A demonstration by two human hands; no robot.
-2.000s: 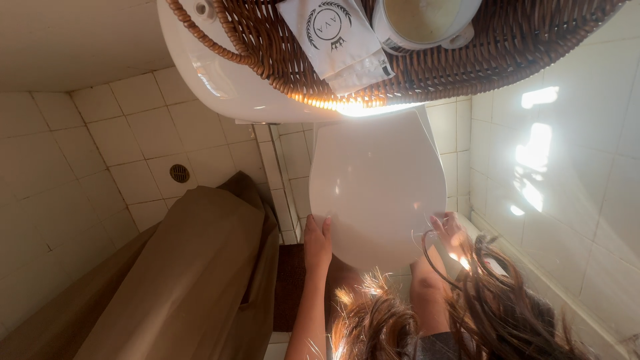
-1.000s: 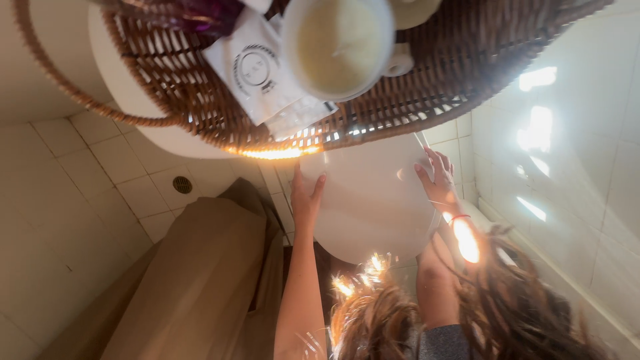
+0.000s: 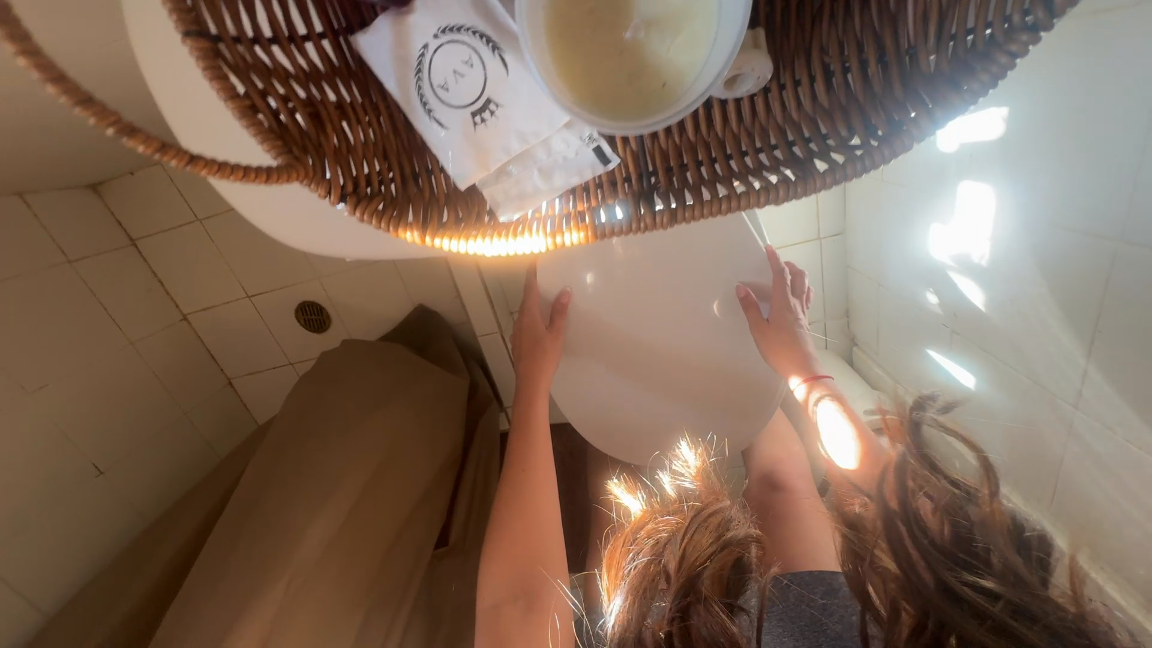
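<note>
A closed white toilet lid fills the middle of the view, below a wicker basket. At its left edge is my left hand, thumb on the upper face and fingers along the side, their tips partly hidden near the basket. My right hand holds the opposite edge, thumb on top and the other fingers at the rim; a thin red band circles that wrist. The brown wicker basket covers the back of the lid. In it are a white printed packet and a tub of pale yellowish contents.
A brown curtain hangs at the left, near a round floor drain. A white basin shows behind the basket. Tiled wall stands at the right with bright sun patches. Loose hair crosses the lower view.
Both hands have moved from the near part of the lid farther back along its sides. The view has shifted, and the basket now covers more of the top.
</note>
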